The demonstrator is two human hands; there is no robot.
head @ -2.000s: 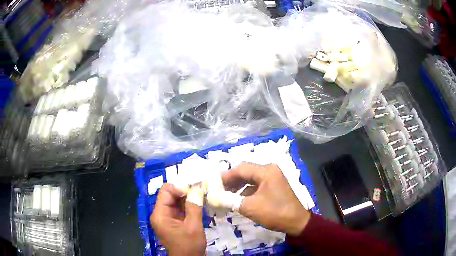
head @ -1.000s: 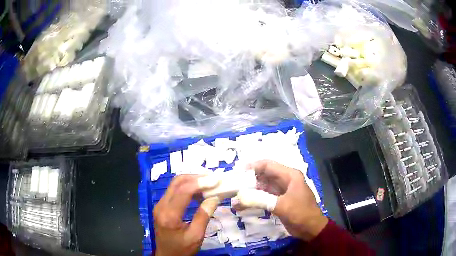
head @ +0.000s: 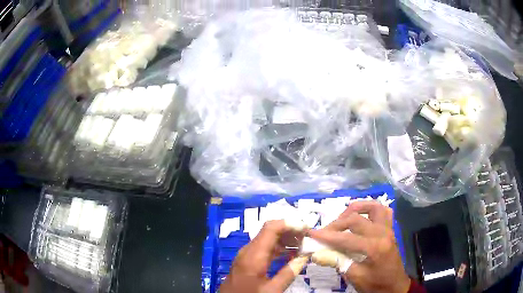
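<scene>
A small white cylinder (head: 311, 245) is held between my two hands above the blue tray (head: 211, 246). My left hand (head: 261, 254) has cream coverings on its fingertips, which are at the cylinder's left end. A thin light line shows between its fingers; I cannot tell what it is. My right hand (head: 367, 246) grips the cylinder from the right, with its covered thumb below and its fingers over the top. Small flat white pieces (head: 230, 226) lie in the tray, partly hidden by my hands.
Crumpled clear bags (head: 241, 131) lie behind the tray. Cream plugs (head: 459, 123) show in the right bag. Clear trays with white cylinders (head: 135, 131) are at left, a smaller one (head: 80, 240) nearer. A black slab (head: 434, 252) and a clear tray of slim parts (head: 496, 217) are at right.
The view has shifted, so the bench things sit lower and farther right. The white cylinder is now more covered by my right fingers, which have moved over it.
</scene>
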